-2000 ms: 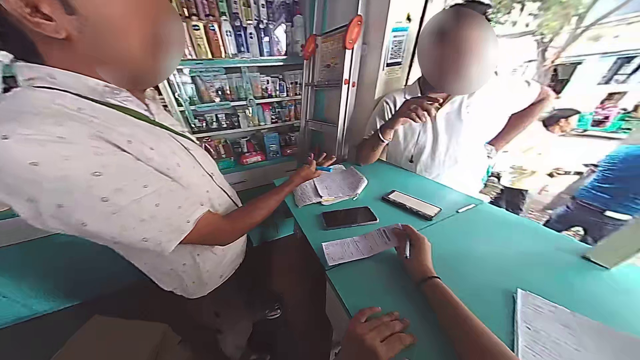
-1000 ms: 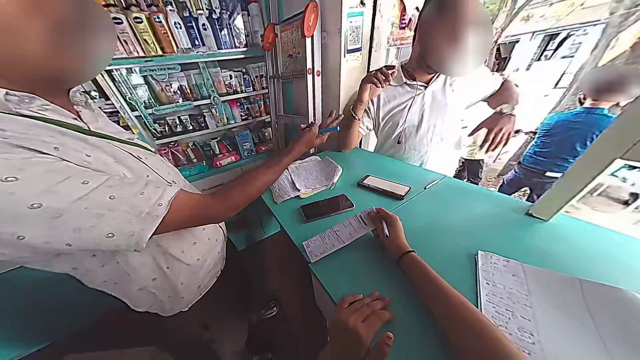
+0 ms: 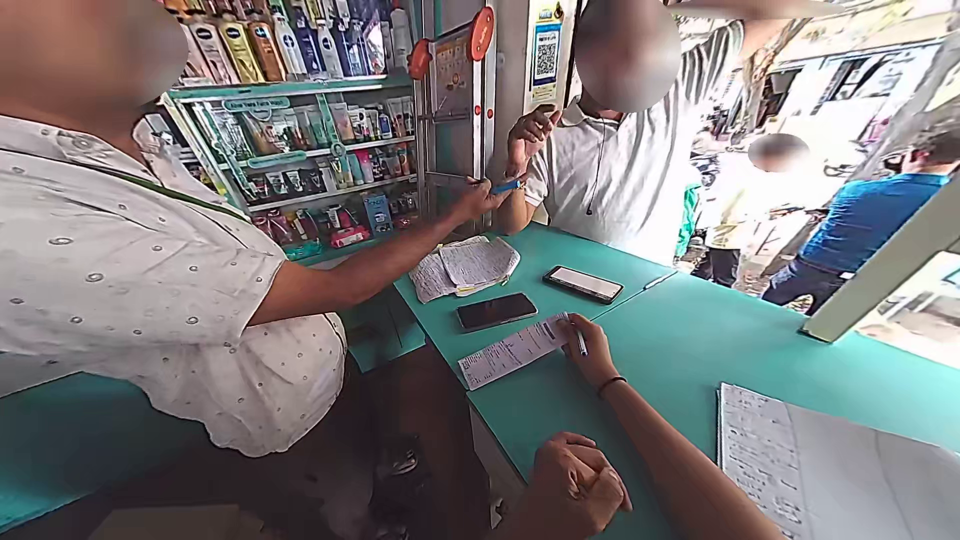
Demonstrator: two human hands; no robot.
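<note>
My right hand [image 3: 590, 349], with a dark band at the wrist, holds a pen [image 3: 582, 343] between its fingers and rests on the right end of a printed paper slip [image 3: 514, 351] on the green counter. Nearer to me, my left hand [image 3: 577, 484] is curled into a loose fist, with nothing visible in it. A dark-screened phone [image 3: 496, 311] lies just beyond the slip. Farther right is a phone with a lit screen [image 3: 583, 284]. Folded, written papers [image 3: 469, 266] lie behind the phones.
At the left, a person's arm [image 3: 352, 277] reaches over the counter [image 3: 675, 345] with a blue pen [image 3: 506, 186]. Another person stands across it. A second pen [image 3: 660, 280] lies near the far edge; an open notebook [image 3: 832, 465] is at the right. Stocked shelves [image 3: 292, 161] stand behind.
The fingers of my left hand have curled in from a more spread pose. The person across the counter has raised an arm that was lower. My right hand stays at the slip.
</note>
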